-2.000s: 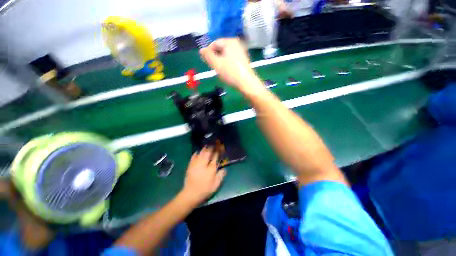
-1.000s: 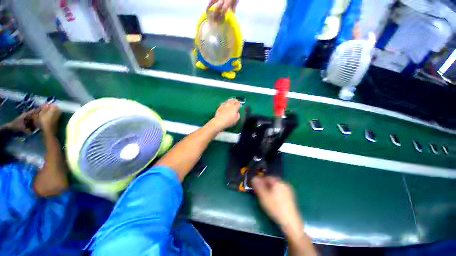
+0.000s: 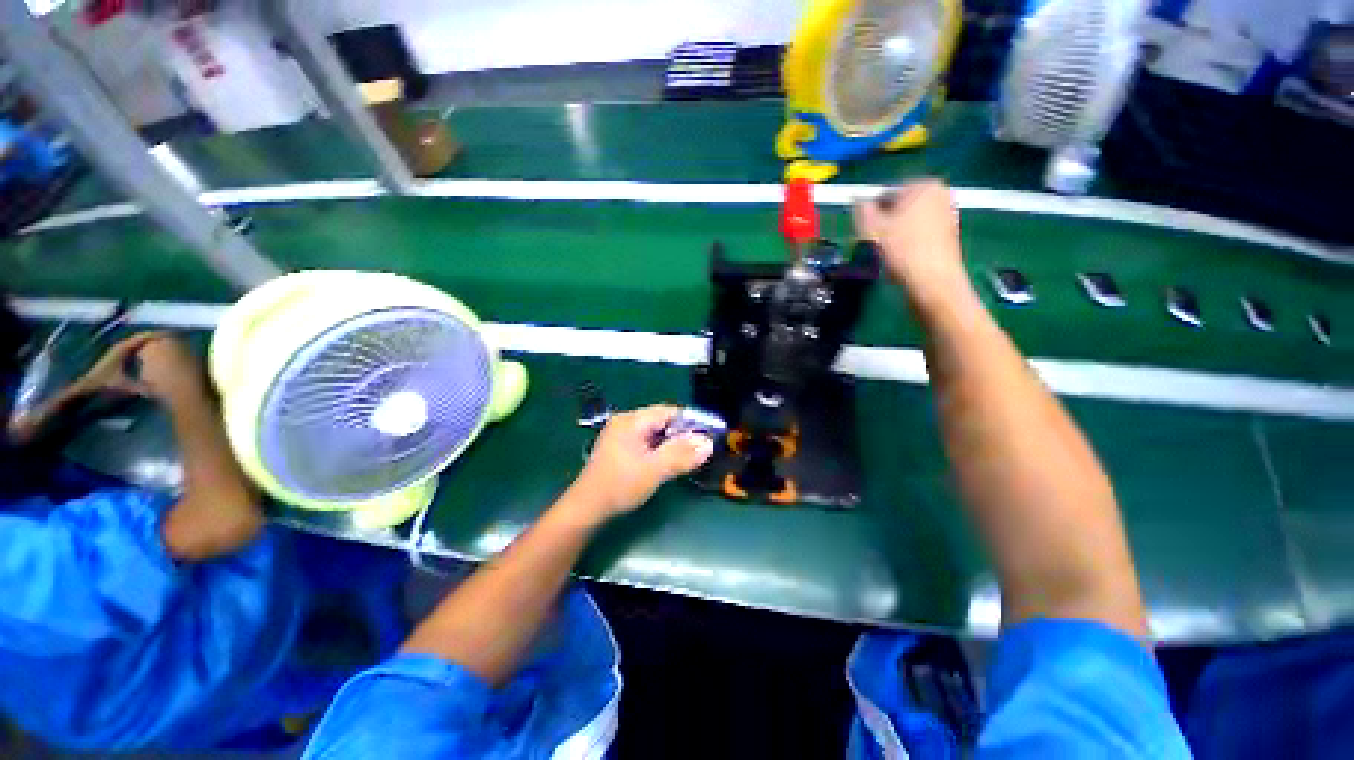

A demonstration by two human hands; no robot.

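The black toggle press fixture (image 3: 787, 349) stands in front of me, its red handle (image 3: 800, 213) upright at the back. Its orange-and-black nest (image 3: 760, 463) at the front shows no unit in it. My left hand (image 3: 653, 450) holds a small watch-like unit (image 3: 698, 425) just left of the nest. My right hand (image 3: 909, 230) is over the belt, right of the red handle and apart from it. Its fingers are curled around a small dark thing, probably a unit, mostly hidden. Another dark unit (image 3: 593, 404) lies on the worktop behind my left hand.
A pale green desk fan (image 3: 379, 401) stands left. Spaced units (image 3: 1100, 288) lie on the green belt (image 3: 594, 264) to the right. A yellow fan (image 3: 876, 74) and white fan (image 3: 1066, 82) stand behind. Another person's hands (image 3: 141, 368) work far left, near a metal post.
My left hand has come back from the belt to beside the nest with a unit. My right hand has left the nest and reached over the belt. The view has shifted.
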